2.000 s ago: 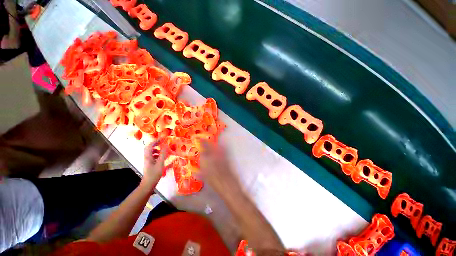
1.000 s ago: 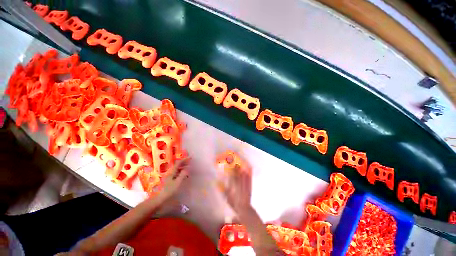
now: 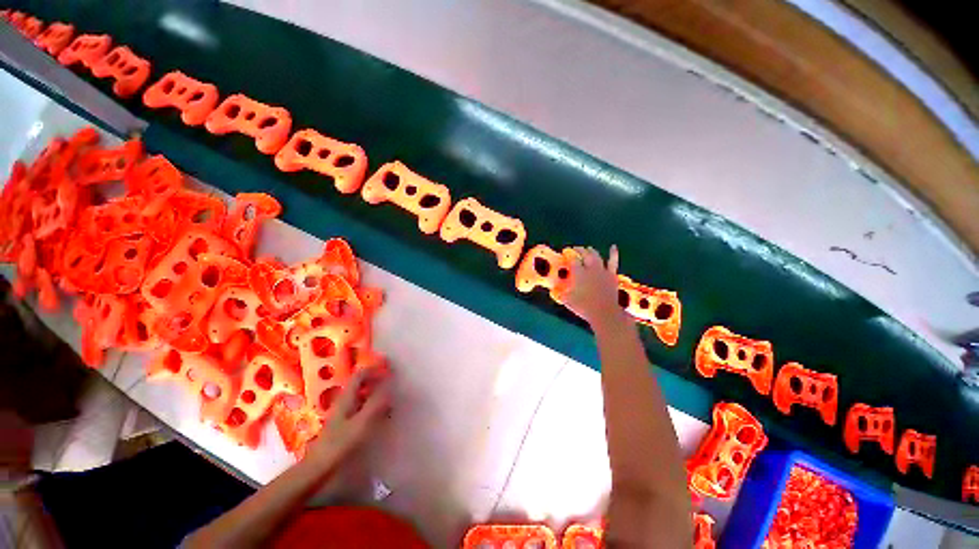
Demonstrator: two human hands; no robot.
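Observation:
Orange controller shells lie in a large loose pile (image 3: 199, 268) on the left of the pale tabletop. My left hand (image 3: 356, 407) is at the pile's right edge, fingers bent against the shells; whether it grips one cannot be told. My right hand (image 3: 590, 281) reaches over the green conveyor belt (image 3: 419, 118). Its fingers are on the right end of a controller shell (image 3: 543, 270) lying in the row on the belt and hide that end. Another shell (image 3: 651, 308) lies just right of the hand, partly behind it.
A blue bin (image 3: 751, 499) of small orange parts (image 3: 813, 513) stands at the lower right. Beside it is a shell (image 3: 730, 450), with more along the bottom edge. A grey metal bar (image 3: 86, 99) crosses the belt edge at the left. A white ledge (image 3: 687, 139) runs beyond the belt.
My right hand has moved from above the table up and right to the belt row. My left hand stays by the pile. The view has shifted right since the earliest frame.

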